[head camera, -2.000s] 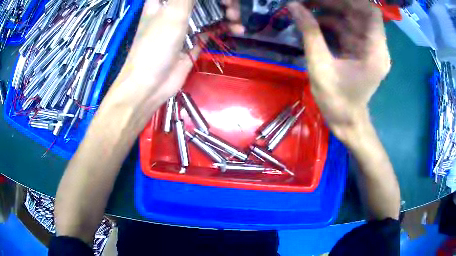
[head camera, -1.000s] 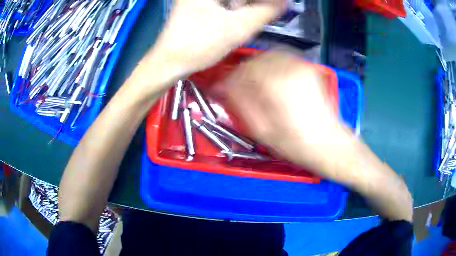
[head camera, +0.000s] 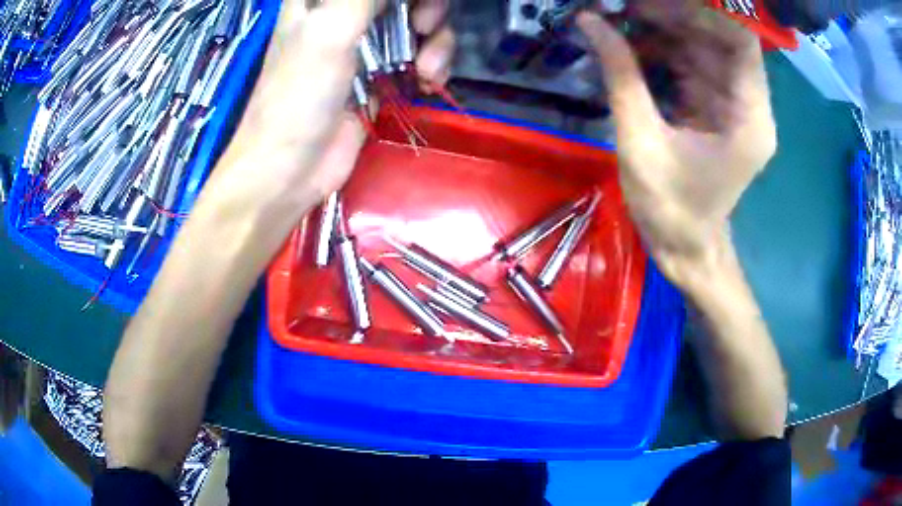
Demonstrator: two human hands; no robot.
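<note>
My left hand (head camera: pixel 316 119) is at the upper left, over the red tray's back left corner, and holds several silver cylinders (head camera: pixel 396 40) with red wires hanging down. My right hand (head camera: pixel 692 148) is at the upper right beside the dark machine. Its thumb reaches toward the small silver fixture block (head camera: pixel 534 15); its other fingers are dark and blurred, so whether it holds anything cannot be told. The red tray (head camera: pixel 445 364) sits inside the front blue tray (head camera: pixel 455 420). Several slim cylinders (head camera: pixel 396 296) lie scattered in the red tray.
A blue tray (head camera: pixel 193 198) heaped with silver cylinders stands at the left. Another blue tray (head camera: pixel 858 247) with slim silver parts is at the right edge. A small red bin (head camera: pixel 776 35) is at the upper right. A box of bundled cylinders (head camera: pixel 74 405) shows below the table edge at lower left.
My right hand has moved from over the red tray back up to the machine. My left hand has moved left and shows its bunch again. The cylinders in the red tray lie differently.
</note>
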